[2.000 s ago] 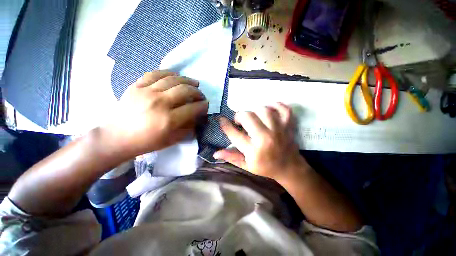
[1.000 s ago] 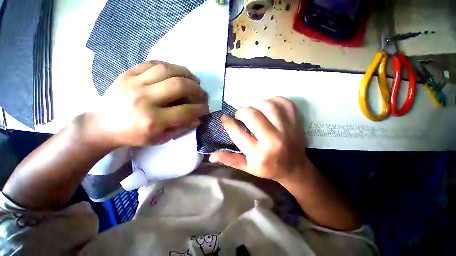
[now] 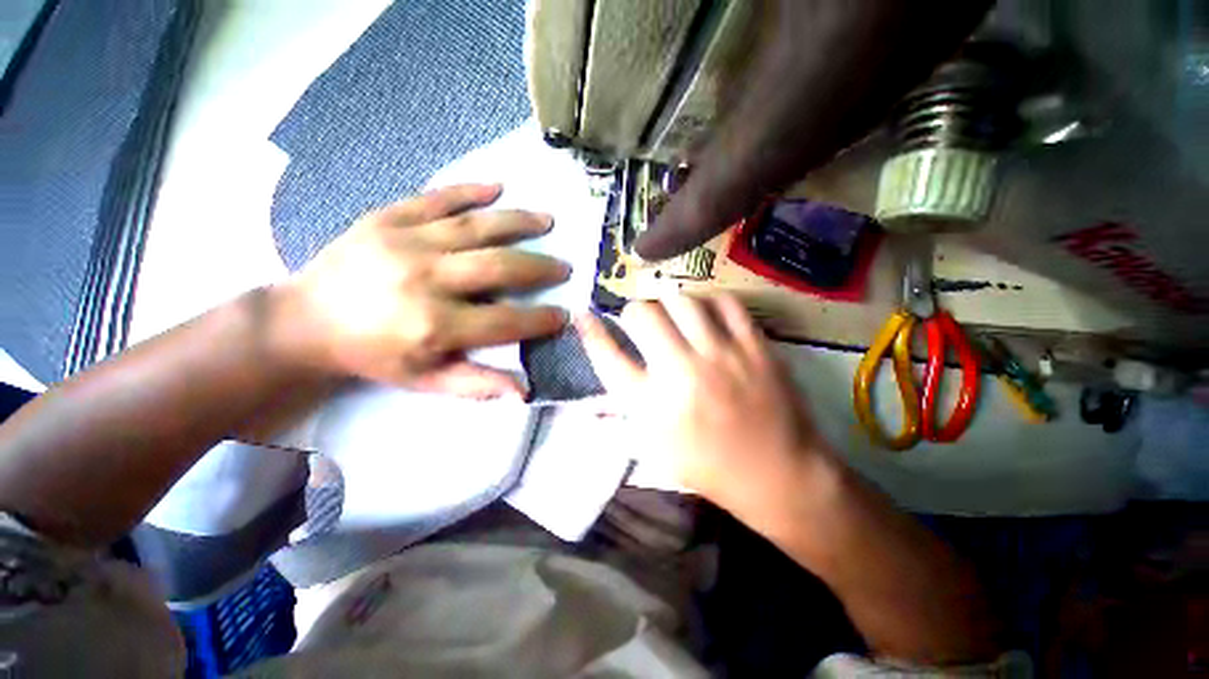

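Fabric panels with a dark woven face and white backing lie on the table. White-backed pieces hang over the front edge towards my lap. My left hand lies flat on the work, fingers spread. My right hand is beside it, fingertips at a small dark patch of fabric between the hands. Its thumb is not clear, so a grip cannot be told. The presser foot and needle area is just beyond the hands, with the panel's edge beside it.
Another person's dark, blurred hand reaches in from the top, a fingertip near the needle. The sewing machine head is above. Scissors, snips and a phone in a red case lie right. Stacked panels lie left.
The other person's hand and the machine head have come into view. My left fingers have spread from a curled pose. A white flap now shows below my hands.
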